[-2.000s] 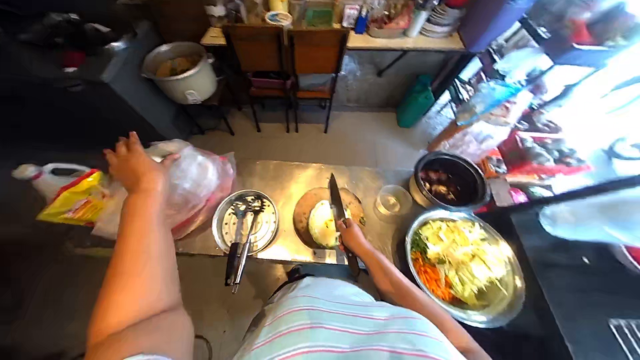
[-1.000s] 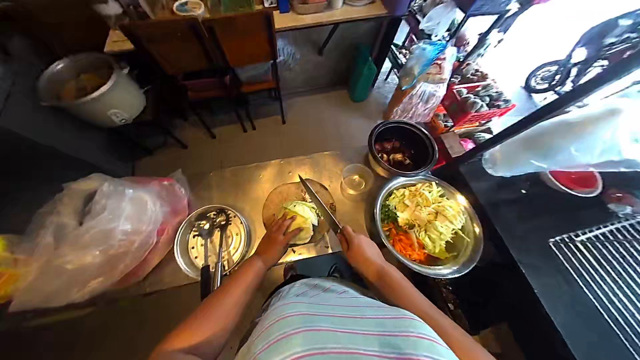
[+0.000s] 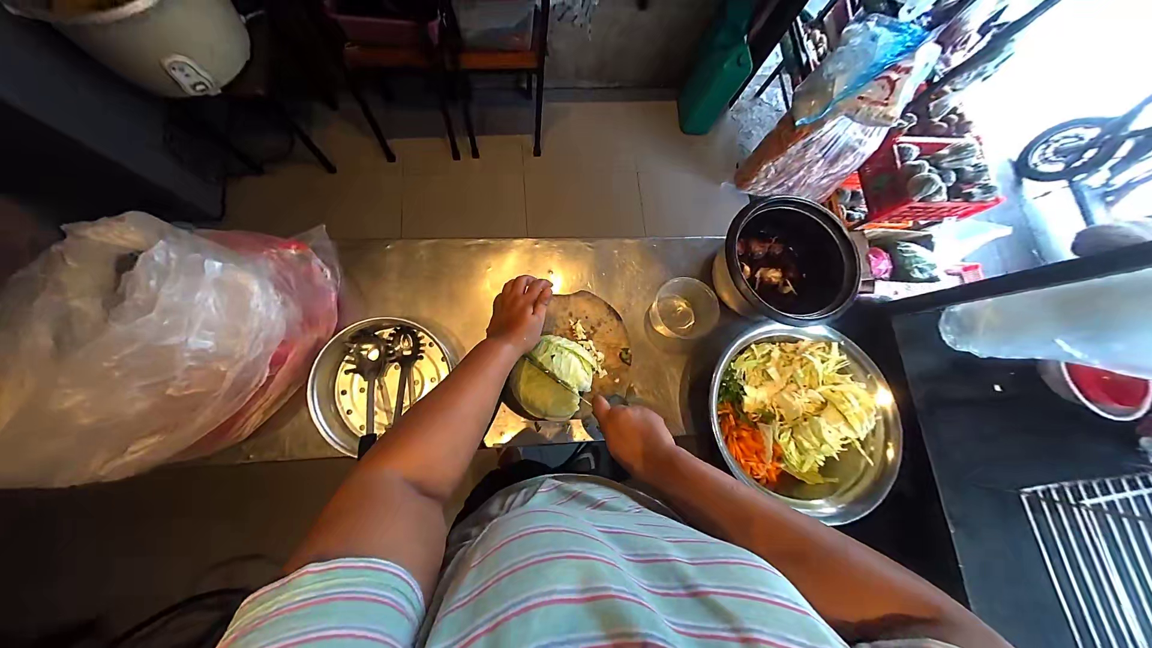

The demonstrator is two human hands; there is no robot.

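Observation:
A piece of cabbage [image 3: 547, 389] rests on a round wooden chopping board [image 3: 601, 331], with small scraps beside it. My right hand [image 3: 635, 436] is closed on the handle of a knife [image 3: 558, 382], whose blade lies across the cabbage or in a cut in it. My left hand [image 3: 522, 310] is at the board's far left edge, just beyond the cabbage, fingers bent; whether it touches the blade tip or the board cannot be told. To the right, a steel bowl [image 3: 886, 468] holds shredded cabbage [image 3: 801, 405] and shredded carrot [image 3: 749, 445].
Left of the board, a round steel tray [image 3: 328, 423] holds a slotted spoon [image 3: 369, 360] and a spaghetti server [image 3: 405, 355]. Large plastic bags [image 3: 180, 333] lie farther left. A clear cup [image 3: 682, 309] and a dark-lined pot [image 3: 720, 270] stand right of the board.
My left hand has gone from the plastic bags to the cabbage, then to the board's far side. The knife was beside the cabbage and is now across it. The view has shifted down and closer.

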